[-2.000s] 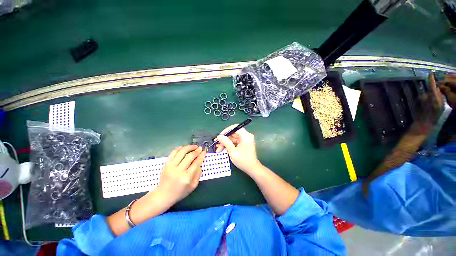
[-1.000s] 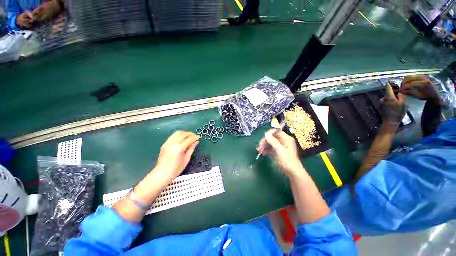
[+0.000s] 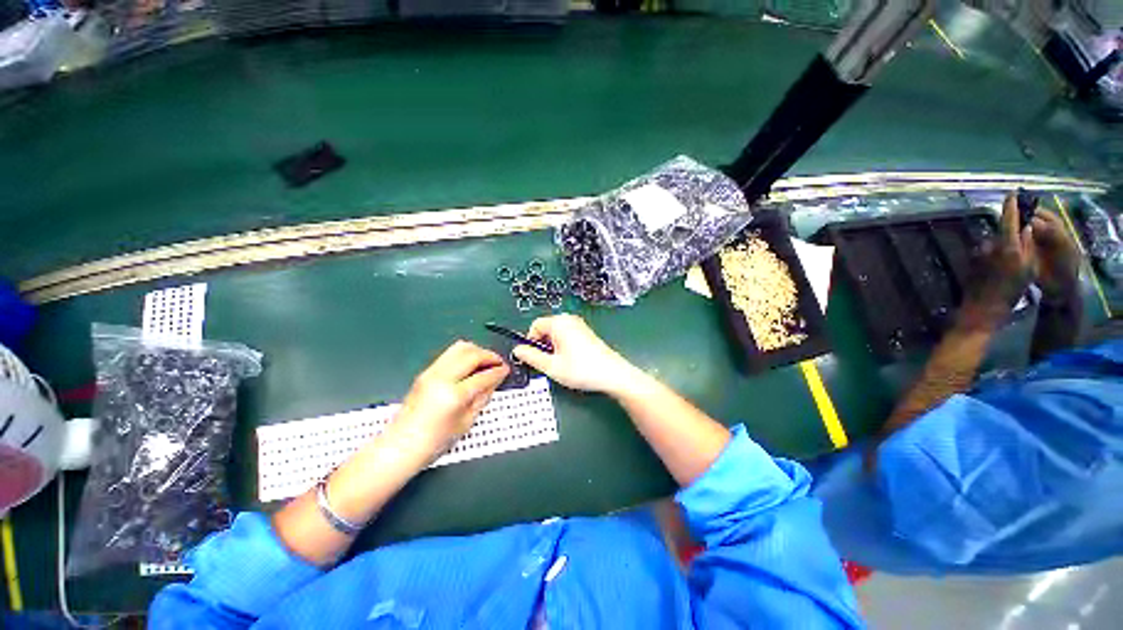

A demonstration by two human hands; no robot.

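My left hand [image 3: 453, 394] holds a black plastic housing [image 3: 515, 379], mostly hidden by the fingers, over the right part of the adhesive dot sheet [image 3: 333, 446]. My right hand [image 3: 574, 354] is shut on a thin black pen-like stick [image 3: 517, 335], its upper end pointing up and left. The fingertips of both hands are close together at the housing. Loose dark rings [image 3: 537, 288] lie just beyond my hands, beside the mouth of the open bag of rings [image 3: 659, 230]. Whether a dot or ring is at the fingertips cannot be told.
A zip-lock bag of rings [image 3: 160, 449] lies left over a spare dot sheet [image 3: 174, 313], beside a white fan [image 3: 22, 431]. A small parts tray [image 3: 764, 293] and compartment tray [image 3: 911, 277] are right, near a neighbour's hands. Another housing [image 3: 310, 164] lies on the belt beyond the rail.
My right hand has come back left from beside the parts tray to the housing at my left hand. The housing on the belt has shifted right in view, and the camera view has shifted.
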